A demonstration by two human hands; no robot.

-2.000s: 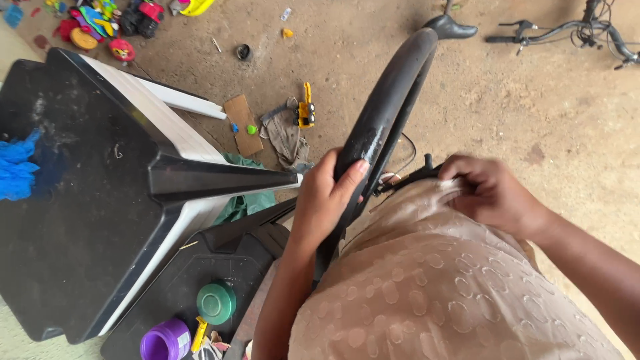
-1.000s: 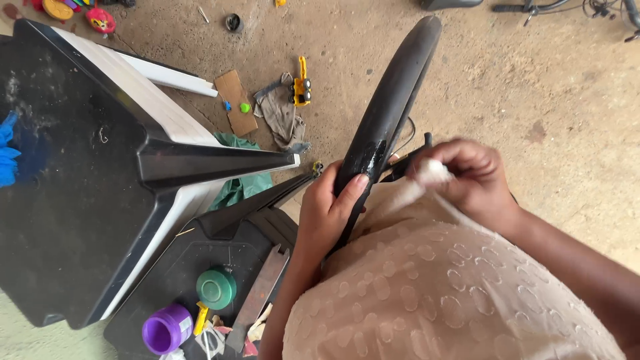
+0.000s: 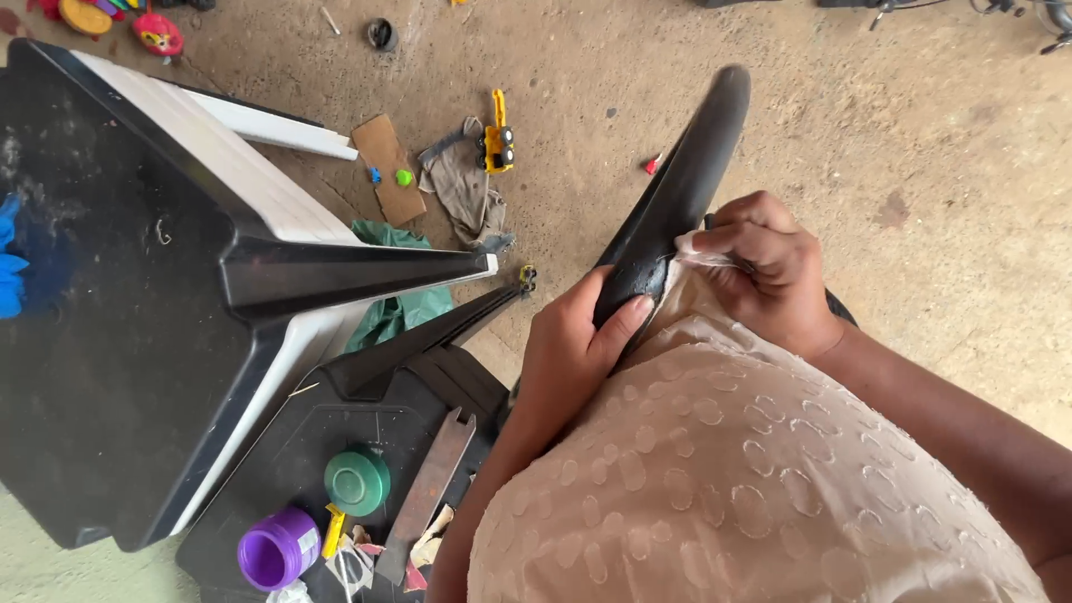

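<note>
A black rubber inner tube [image 3: 695, 167], looped and partly inflated, stands up from my lap. My left hand [image 3: 574, 343] is closed around its near part, with the thumb on top beside a wet, shiny patch. My right hand [image 3: 766, 268] pinches a thin pale cloth [image 3: 691, 251] between its bent fingers, at the tube's right side by that patch. The cloth seems to be part of the beige garment [image 3: 737, 469] with raised oval shapes that covers my lap. The tube's lower end is hidden behind my left hand and the garment.
A black and white plastic table [image 3: 109, 293] fills the left. Below it, a black surface [image 3: 276, 452] holds a purple jar [image 3: 279, 548], a green round container [image 3: 358, 481], a yellow razor [image 3: 333, 529] and a metal bar [image 3: 427, 494]. A toy truck [image 3: 498, 138] and a rag [image 3: 465, 184] lie on the floor.
My right hand, blurred beside the tube a second ago, now has the pale cloth against the tube's side. The tube leans further right, and my left hand keeps its grip.
</note>
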